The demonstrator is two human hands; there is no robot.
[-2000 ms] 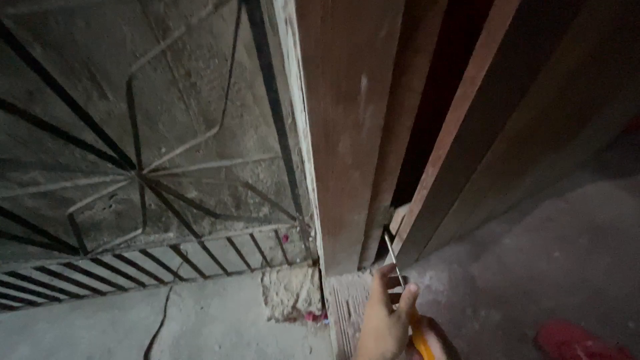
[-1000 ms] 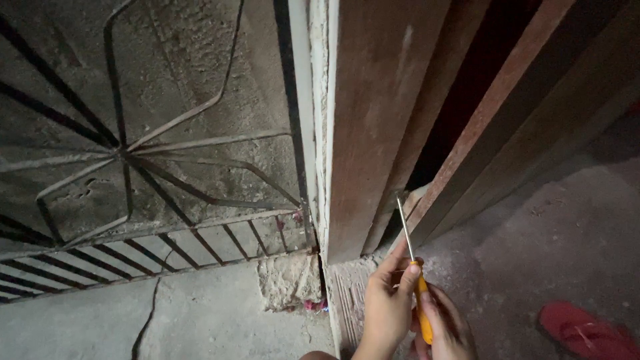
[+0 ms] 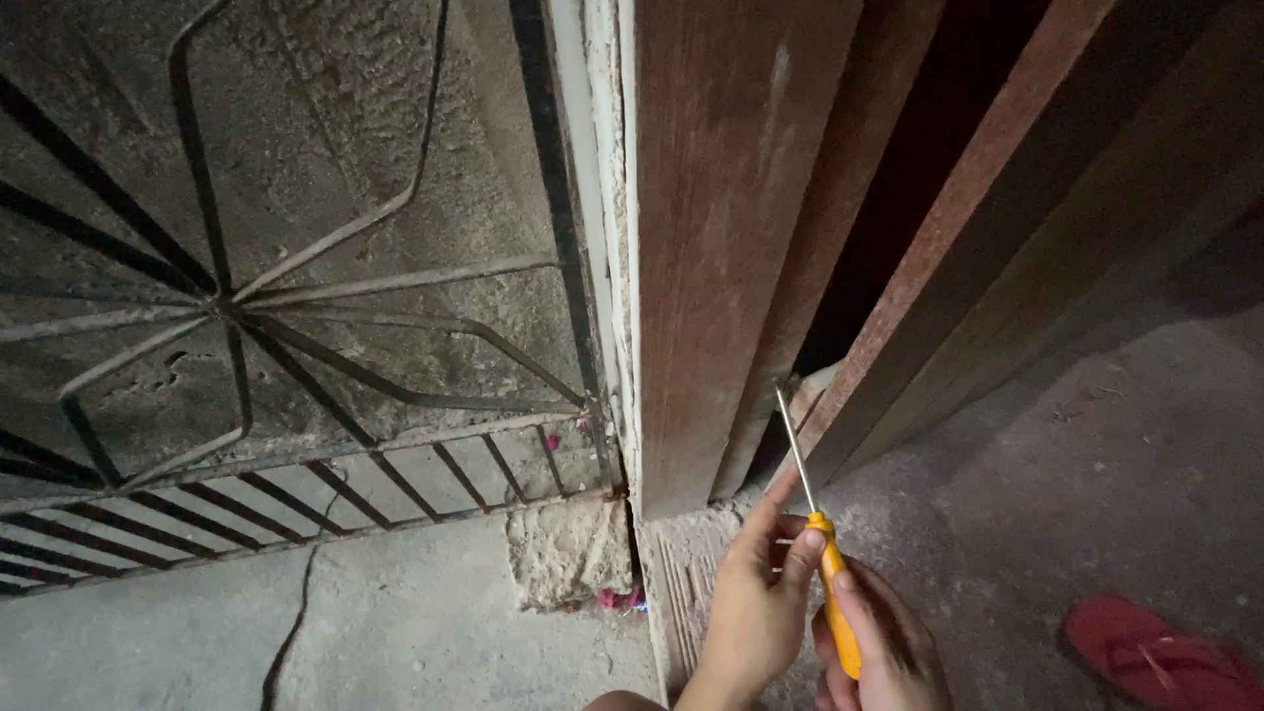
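A screwdriver with a yellow handle (image 3: 839,612) points up and slightly left, its metal shaft crossing the gap between a brown wooden door frame (image 3: 731,247) and the edge of a wooden door (image 3: 948,227). The tip meets a small metal piece (image 3: 787,383) low on the frame; whether it sits in a screw head cannot be told. My left hand (image 3: 760,602) pinches the top of the handle between thumb and fingers, with the index finger stretched along the shaft near the door edge. Around the lower handle, my right hand (image 3: 879,642) is closed.
A black metal grille gate (image 3: 222,301) stands left of the frame, over a cracked concrete floor (image 3: 395,612). A rough mortar block (image 3: 570,553) lies at the frame's foot, beside a ridged threshold (image 3: 686,592). A red flip-flop (image 3: 1150,652) is on the floor at lower right.
The view has shifted. Both hands stay at the screwdriver, whose tip remains by the frame's lower part; the right hand shows more clearly around the handle than two seconds ago.
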